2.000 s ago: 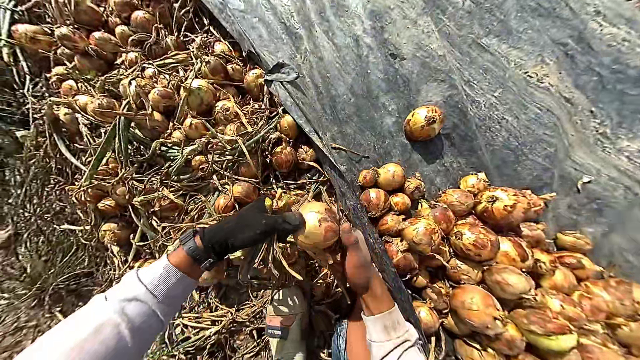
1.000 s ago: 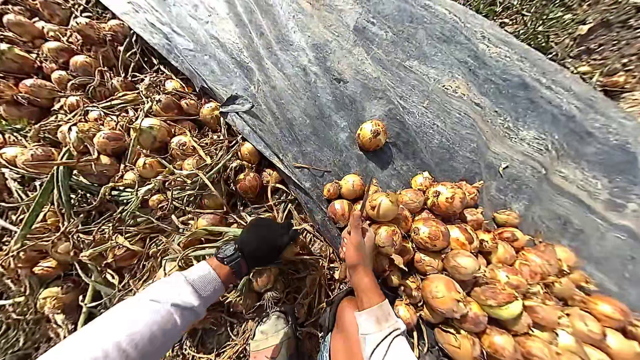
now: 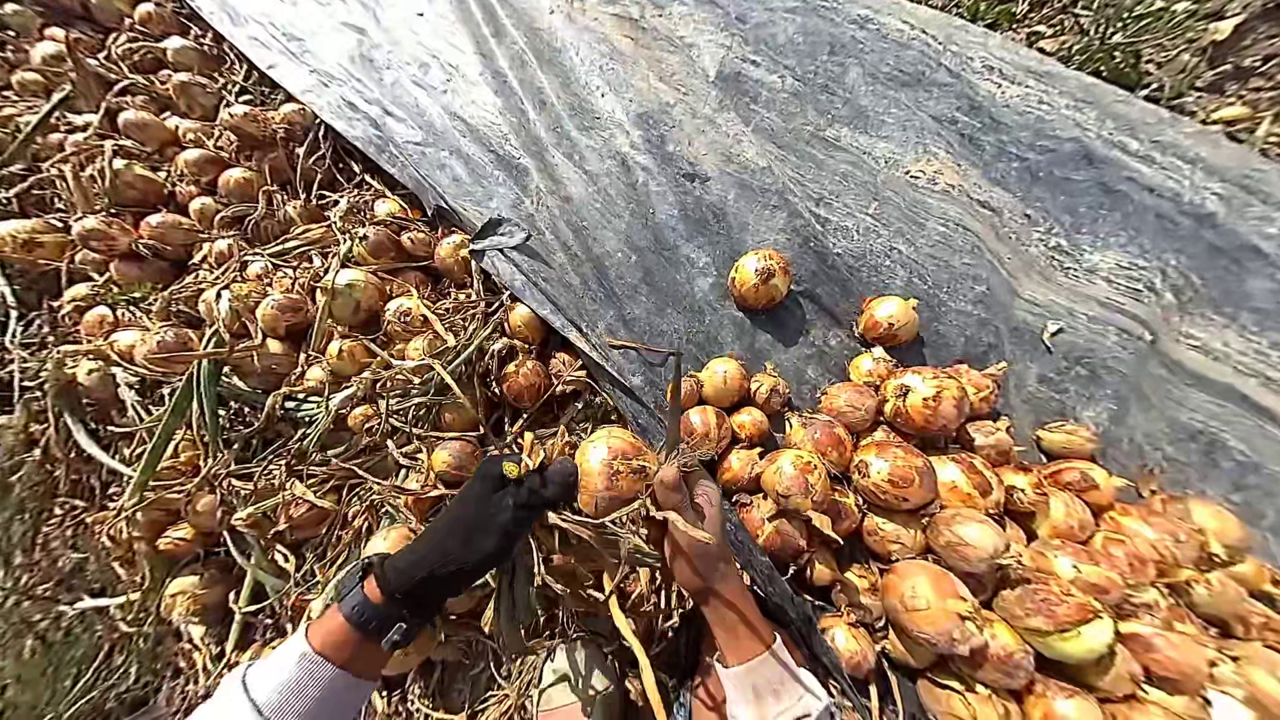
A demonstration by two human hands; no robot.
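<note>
My left hand (image 3: 480, 530), in a black glove with a wristwatch behind it, grips a yellow onion (image 3: 612, 470) by its dry top. Facing it, my bare right hand (image 3: 700, 530) is closed on what looks like a knife (image 3: 674, 410), its narrow dark blade pointing up beside the onion's root end. The handle is hidden in the fingers. Right of this hand, a pile of onions (image 3: 895, 475) lies on a grey plastic sheet (image 3: 800, 160). Two loose onions lie just above the pile, one (image 3: 760, 279) left of the other (image 3: 888, 320).
Onions with dried tops (image 3: 285, 315) cover the ground at left, tangled with stalks. The sheet's edge (image 3: 570, 330) runs diagonally between them and the pile. A shoe (image 3: 578, 680) shows at the bottom. Dry grass (image 3: 1120, 50) borders the sheet at the upper right.
The left hand held an onion two seconds ago, showed none one second ago, and now grips one near the right hand. A second loose onion now lies above the pile.
</note>
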